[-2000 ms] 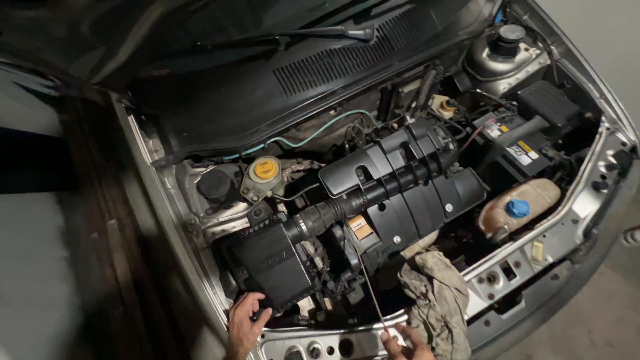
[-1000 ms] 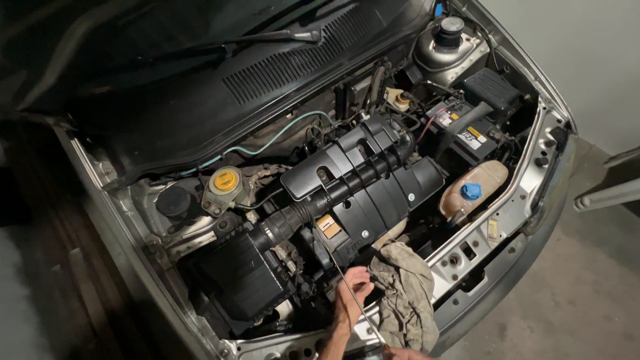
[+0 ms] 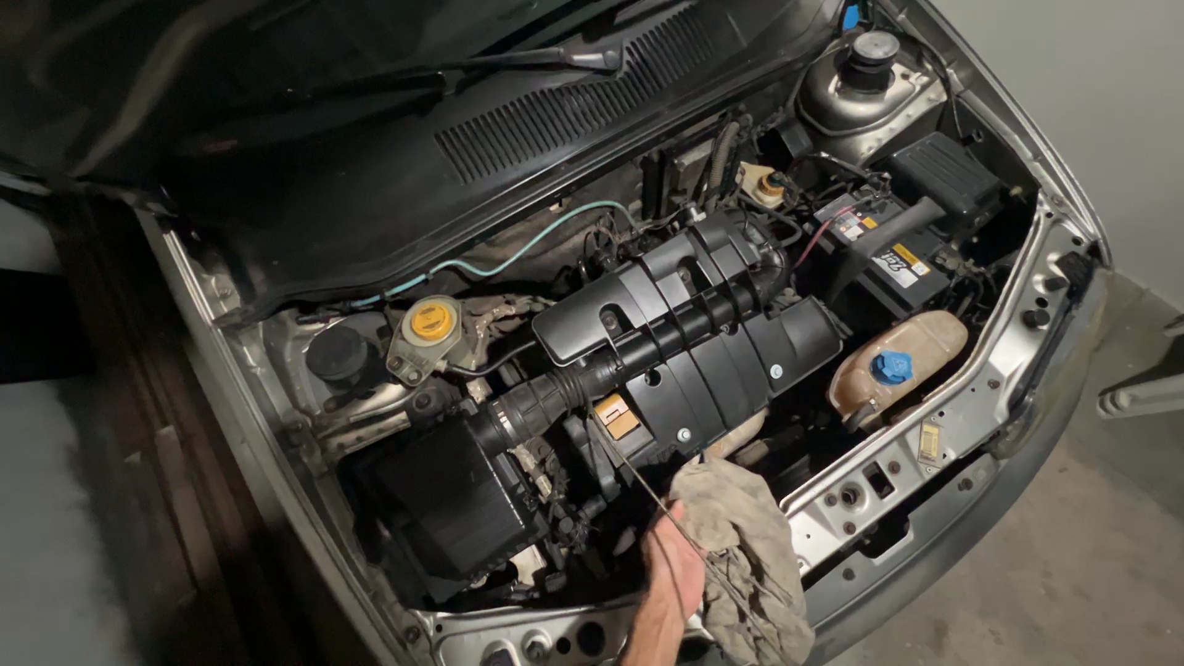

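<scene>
My left hand [image 3: 672, 564] reaches in from the bottom over the front edge of the engine bay, gripping the left side of a crumpled grey cloth [image 3: 740, 546]; its fingertips are partly hidden in the folds. A thin metal rod [image 3: 638, 474] slants from beside the yellow-orange label [image 3: 617, 417] on the black plastic engine cover [image 3: 703, 388] down past my left hand and across the cloth. My right hand is out of view. Left of the rod sits the black air filter box [image 3: 444, 518], joined to a ribbed intake hose [image 3: 541, 402].
A yellow-capped brake fluid reservoir [image 3: 427, 324] is at the left rear. A battery [image 3: 888, 264] and a coolant tank with a blue cap [image 3: 893, 368] sit at the right. The metal front crossmember [image 3: 934, 462] borders the bay. A wiper arm [image 3: 573, 60] lies above the vents.
My left hand has moved right from the air filter box to the rod and cloth. My right hand, earlier on the rod's lower end, has left the view. The cloth is bunched differently.
</scene>
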